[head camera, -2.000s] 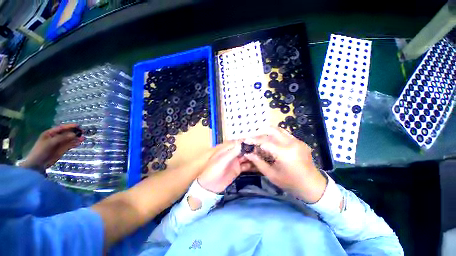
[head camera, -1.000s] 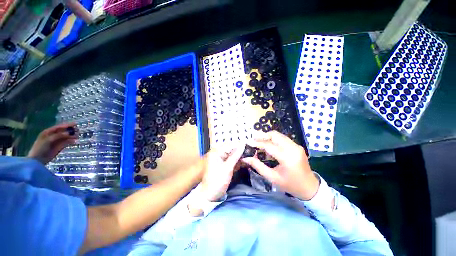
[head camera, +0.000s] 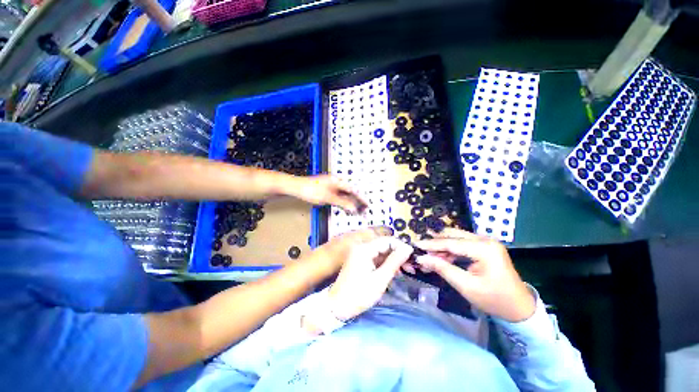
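Note:
My left hand (head camera: 366, 277) and my right hand (head camera: 487, 272) meet low in the centre, at the near end of the black tray (head camera: 452, 191). Their fingertips pinch a small black part (head camera: 415, 258), mostly hidden by the fingers. The white adhesive sheet (head camera: 359, 145) lies in the tray's left side, with dark rings at its upper left edge. Loose black round parts (head camera: 415, 163) lie to its right on a tan liner.
A coworker's hand (head camera: 326, 191) reaches over the blue tray (head camera: 316, 130) to the adhesive sheet; their other forearm (head camera: 268, 298) lies beside my left hand. Clear trays (head camera: 157, 138) are at left. A dotted white sheet (head camera: 498, 138) and a ringed sheet stack (head camera: 632, 142) are at right.
The coworker's far hand has moved right, from the clear trays to above the adhesive sheet. My hands stay together at the black tray's near end. The view has shifted.

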